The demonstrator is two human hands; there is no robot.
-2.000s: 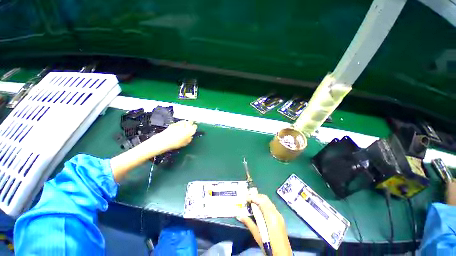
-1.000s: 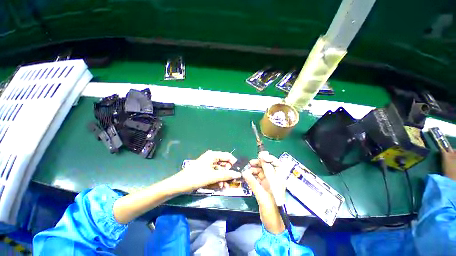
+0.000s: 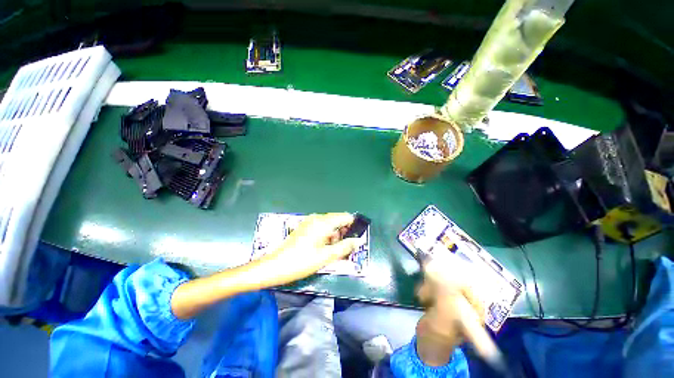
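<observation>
My left hand (image 3: 314, 244) holds a small black part (image 3: 358, 226) at its fingertips, over the right end of a white printed card (image 3: 270, 230) on the green bench. My right hand (image 3: 443, 310) is blurred by motion over the lower part of a second white card (image 3: 473, 264), which lies angled. It holds the soldering iron (image 3: 477, 332), whose pale handle points down to the right; its tip is blurred. A heap of black parts (image 3: 177, 148) lies at the left of the bench.
A brown pot (image 3: 414, 159) with silvery-white filling stands mid-right. A black square stand (image 3: 517, 188) and soldering station (image 3: 628, 221) are at right. A slotted white tray (image 3: 44, 125) is at left. Phone-like assemblies (image 3: 264, 55) lie on the belt behind the white rail (image 3: 318, 105), near a wrapped post (image 3: 502, 59).
My right hand has moved right and down with the iron, away from my left hand. My left hand, which was at the heap two seconds ago, stays over the first card. The view has shifted.
</observation>
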